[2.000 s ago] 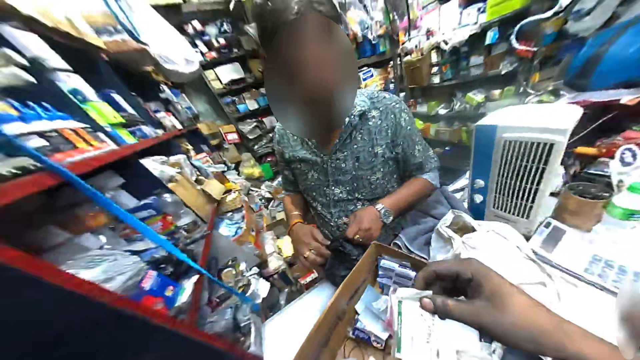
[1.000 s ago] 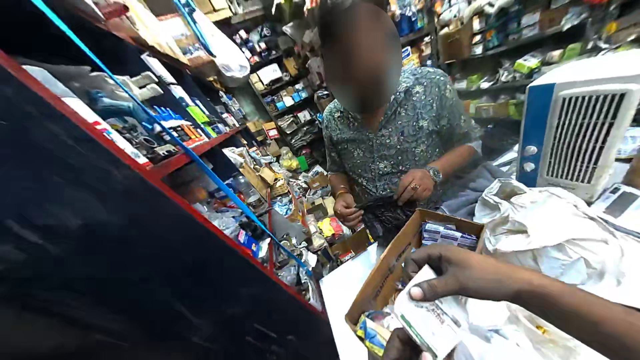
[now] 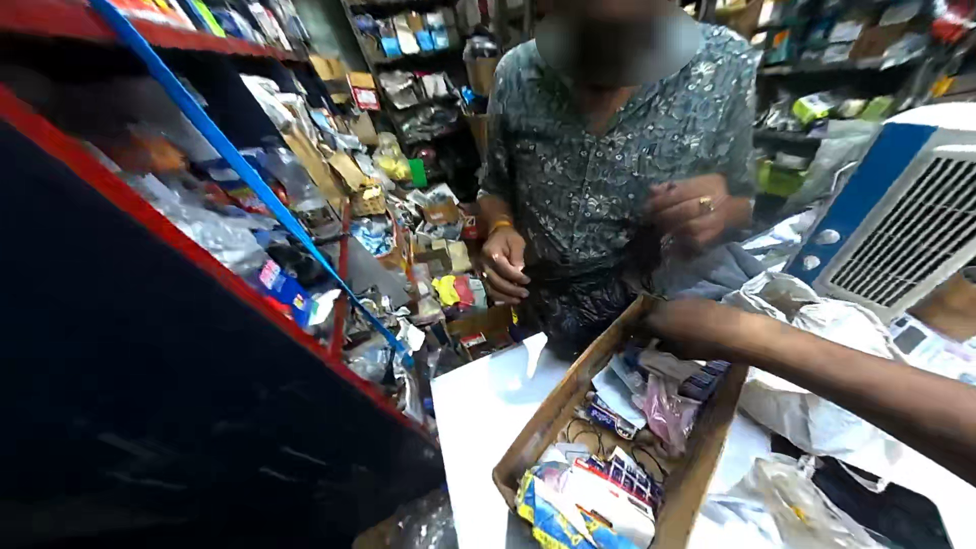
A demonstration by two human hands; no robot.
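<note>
An open cardboard box stands on a white tabletop. It holds small printed packets, a pink plastic bag, thin dark cords and a blue printed carton. My right hand reaches in from the right and is at the box's far end, blurred; its fingers and anything in them are hidden. My left hand is out of view. Across the box stands a person in a patterned shirt, whose hands are apart, above a black plastic bag.
A dark cabinet with a red edge and a blue strap fill the left side. White plastic bags lie right of the box, near an air cooler. Cluttered shelves stand behind the person.
My right hand has moved from the white carton it held to the box's far end; that carton no longer shows. My left hand has left the view. The other person's hands have moved apart.
</note>
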